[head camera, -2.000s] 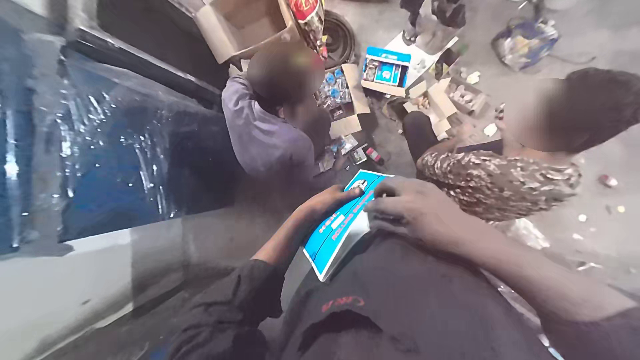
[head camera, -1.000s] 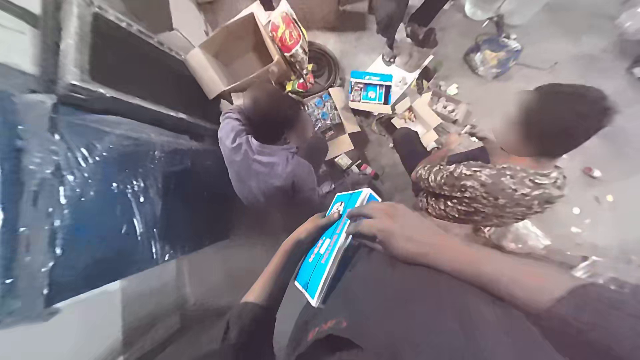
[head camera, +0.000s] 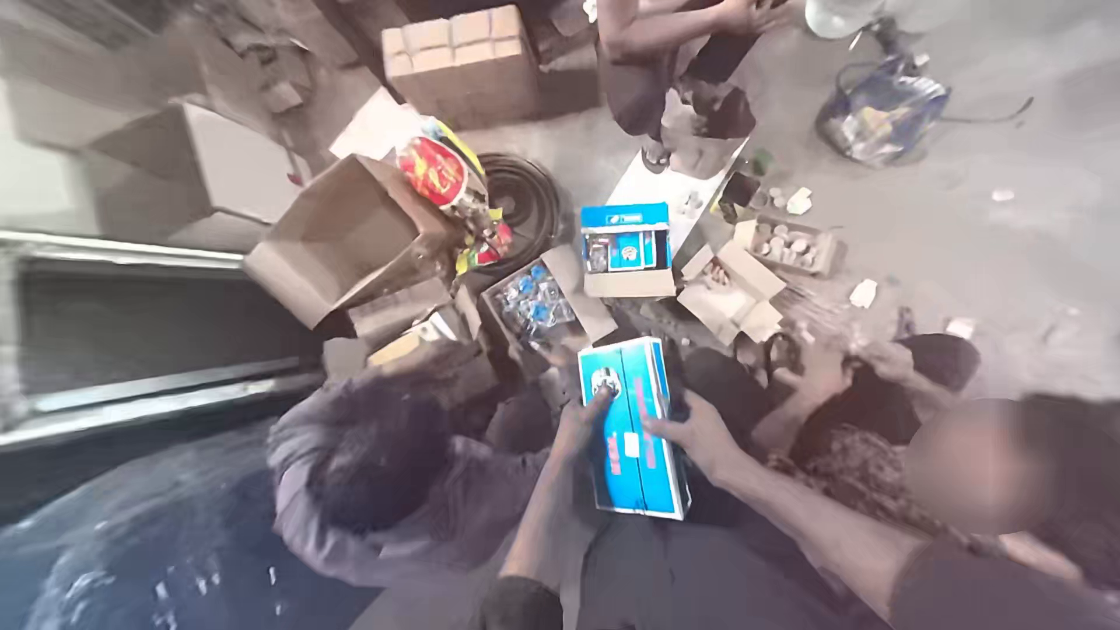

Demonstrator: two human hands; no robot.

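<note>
A blue printed cardboard box (head camera: 632,472), closed, with white edges, lies in front of my body between both hands. My left hand (head camera: 582,420) holds its left side, the thumb on the round printed picture. On the right side my right hand (head camera: 700,433) grips it, fingers at the edge and partly hidden. Beyond it stands an open blue box (head camera: 626,214) with small packs inside. To its left a carton (head camera: 507,306) holds clear bags with blue parts.
A person in a purple shirt (head camera: 420,516) sits at left, another in a patterned top (head camera: 875,472) at right. Someone crouches at the top. Around them are an open cardboard carton (head camera: 341,236), a coiled hose (head camera: 525,206), small cartons (head camera: 726,297) and a blue bag (head camera: 884,114).
The view has shifted, showing more floor and cartons ahead. The blue box in my hands has turned from slanted to nearly upright in view, and my right hand has moved from its top to its right side.
</note>
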